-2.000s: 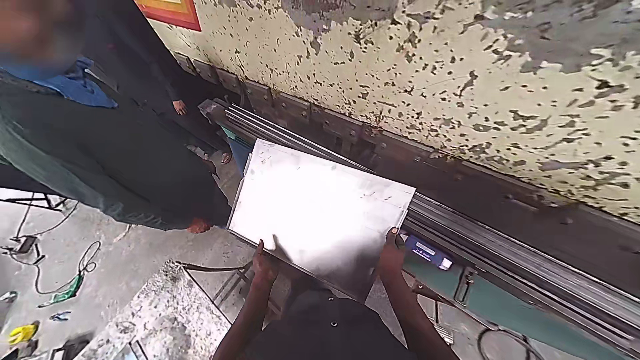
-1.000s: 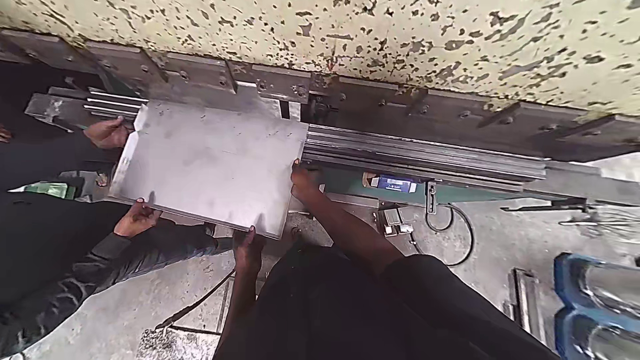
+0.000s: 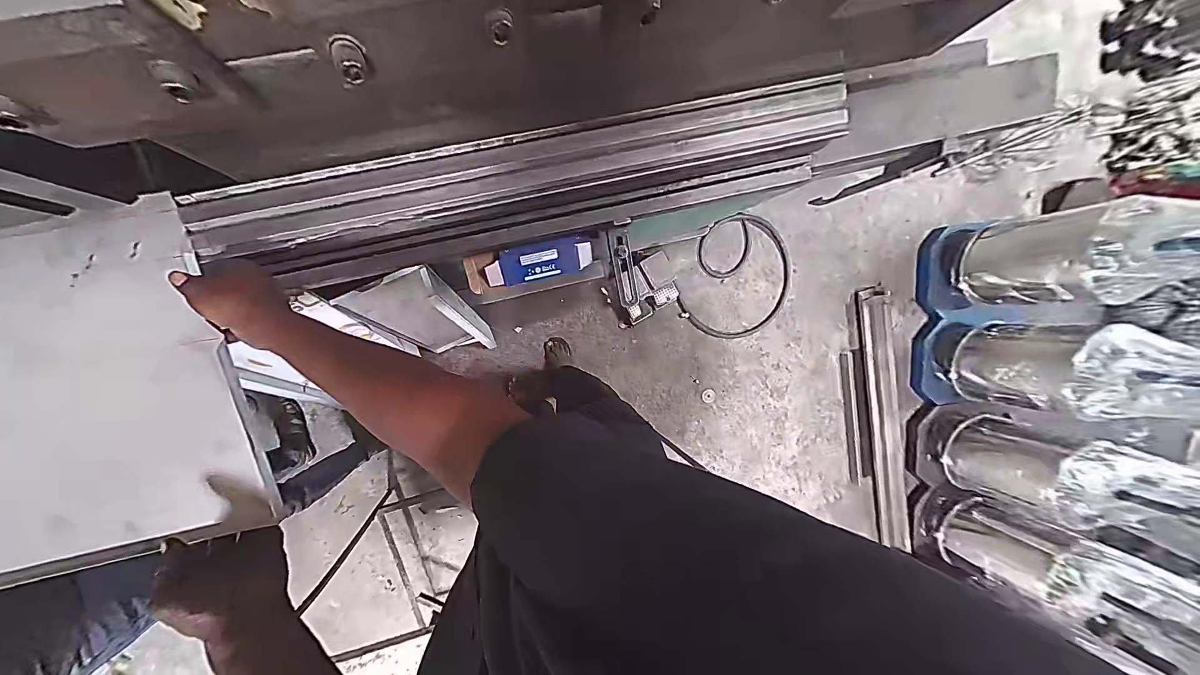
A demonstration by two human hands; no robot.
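A flat sheet-metal panel (image 3: pixel 103 394) with folded edges fills the left of the view, cut off by the frame. My right hand (image 3: pixel 234 302) grips its right edge near the upper corner. At the lower right corner, my left hand (image 3: pixel 220 572) holds the bottom edge from below, with the thumb over the top face. Just beyond the panel lie the long grooved steel die rails (image 3: pixel 516 178) of a press brake, under its heavy bolted upper beam (image 3: pixel 581 56).
Below the rails are a blue box (image 3: pixel 544 261), a bent metal piece (image 3: pixel 417 309), a foot pedal (image 3: pixel 647 295) and a looped cable (image 3: pixel 783 281). Metal bars (image 3: pixel 879 412) lie on the floor, beside plastic-wrapped cylindrical items (image 3: pixel 1012 366) at right.
The view has swung far to the right. Another person's hands, on the panel's left side one second ago, are out of view now. Both my hands remain on the panel.
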